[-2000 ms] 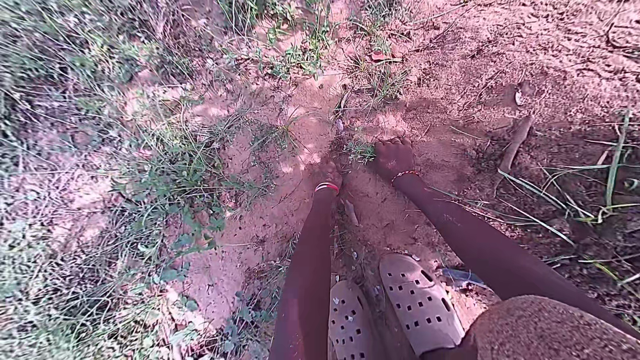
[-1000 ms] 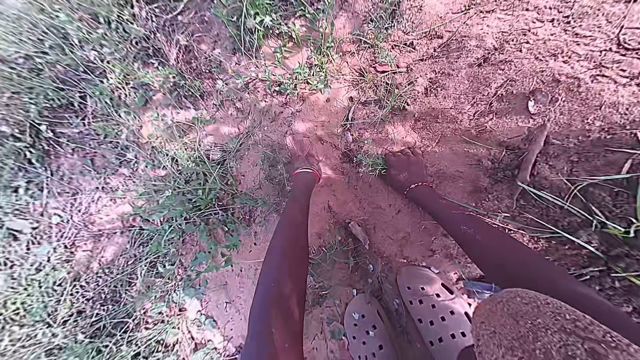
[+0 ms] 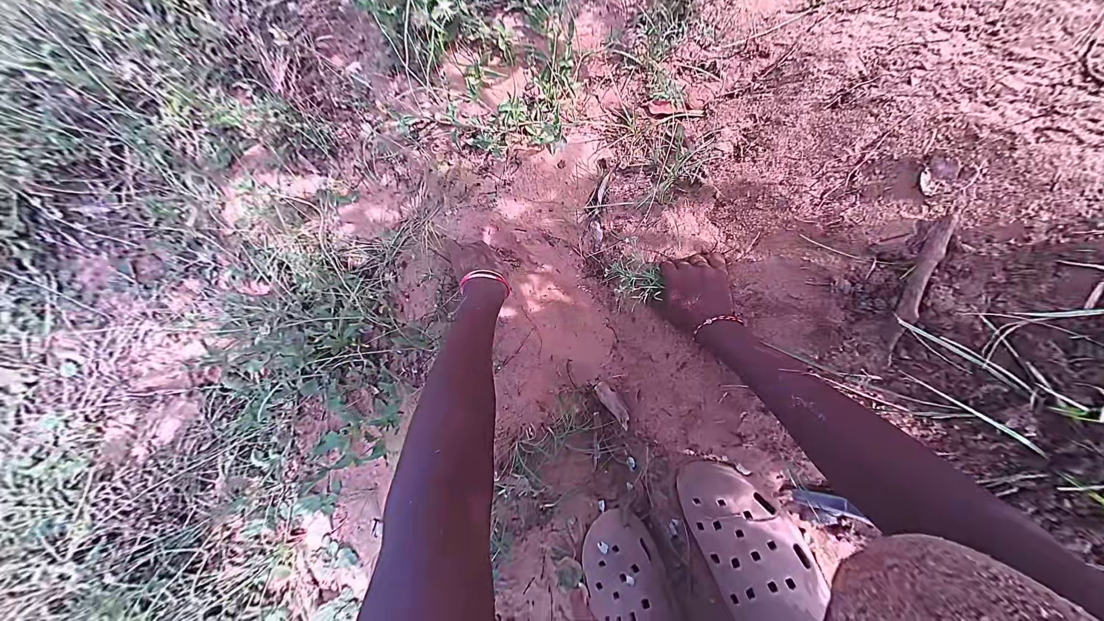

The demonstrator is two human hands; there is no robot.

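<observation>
My left hand (image 3: 474, 254), with a red and white band at the wrist, is down at the sandy soil (image 3: 552, 336) beside grass; its fingers blend into the shaded ground, and whether they hold anything is unclear. To its right, my right hand (image 3: 697, 289), wearing a beaded bracelet, is curled low over the soil. A small tuft of green grass (image 3: 636, 280) shows at its thumb side, and its fingers look closed around the tuft's stems or a bunch of grass, partly hidden.
Perforated clogs (image 3: 750, 543) are on my feet below. Dense grass (image 3: 302, 310) covers the left side. A piece of wood (image 3: 927, 267) and long grass blades (image 3: 975, 366) lie at right. A wood chip (image 3: 612, 405) rests between my arms, and a bluish piece of litter (image 3: 830, 504) near the clogs.
My left hand was close beside my right two seconds ago and has moved left, away from it. My right hand stays near the small grass tuft.
</observation>
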